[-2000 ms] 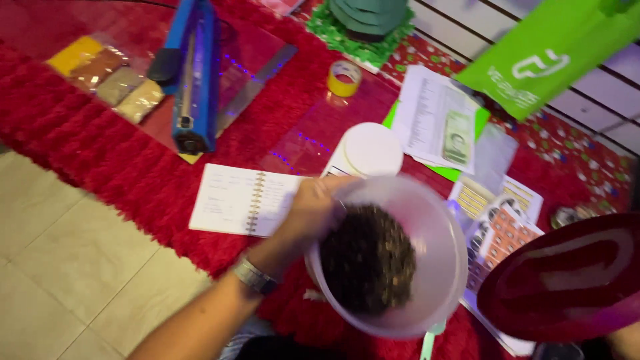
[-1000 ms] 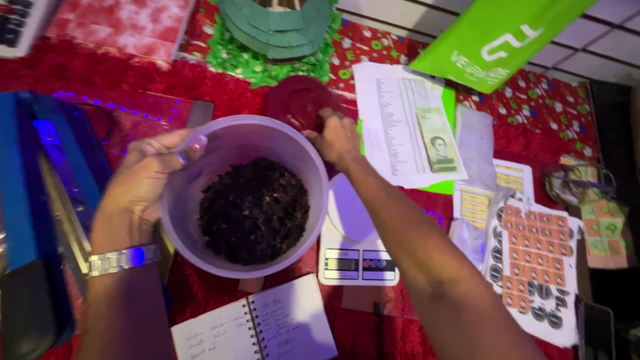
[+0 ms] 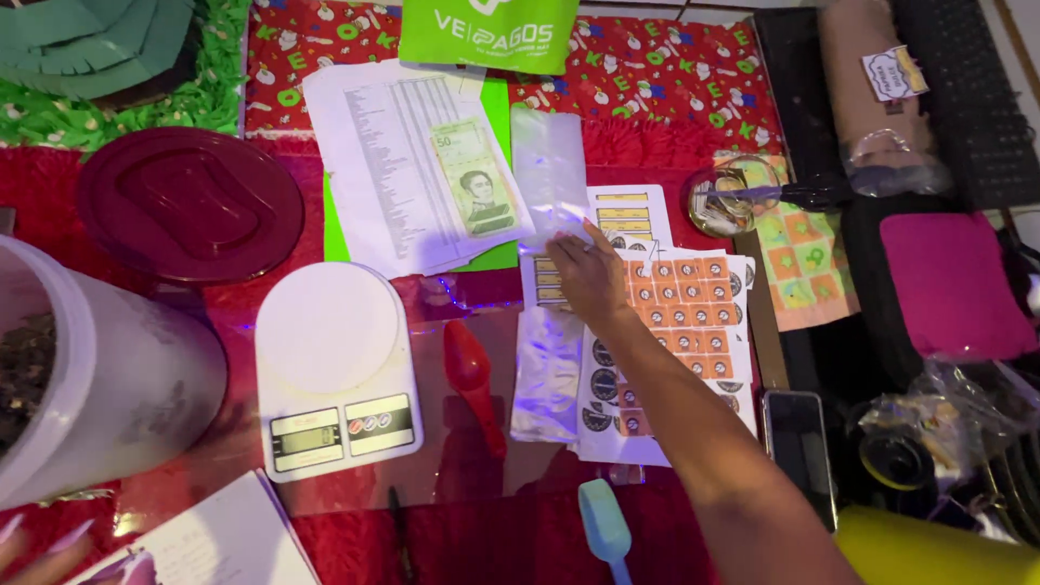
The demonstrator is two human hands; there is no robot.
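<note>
My right hand (image 3: 591,272) touches the lower end of a stack of clear plastic bags (image 3: 550,175), beside printed sticker sheets (image 3: 682,317); whether its fingers grip a bag is unclear. Only fingertips of my left hand (image 3: 61,556) show at the bottom left corner, near an open notebook (image 3: 215,540). Above them stands a translucent plastic tub (image 3: 138,390) with dark dried flakes inside. A white digital kitchen scale (image 3: 333,333) has a bare platform. To its right lies a red plastic scoop (image 3: 471,382), and lower down a light blue scoop (image 3: 605,520).
A dark red lid (image 3: 191,203) lies behind the tub. Papers (image 3: 398,203) with a banknote (image 3: 475,183) lie behind the scale. At the right are a glass jar (image 3: 723,199), a phone (image 3: 800,447), a pink-and-black case (image 3: 959,284) and a keyboard (image 3: 967,89). A pen (image 3: 400,528) lies in front.
My right hand has left the lid and moved right to the bags. My left hand is off the tub's rim, and the tub now stands at the left. The view has shifted right.
</note>
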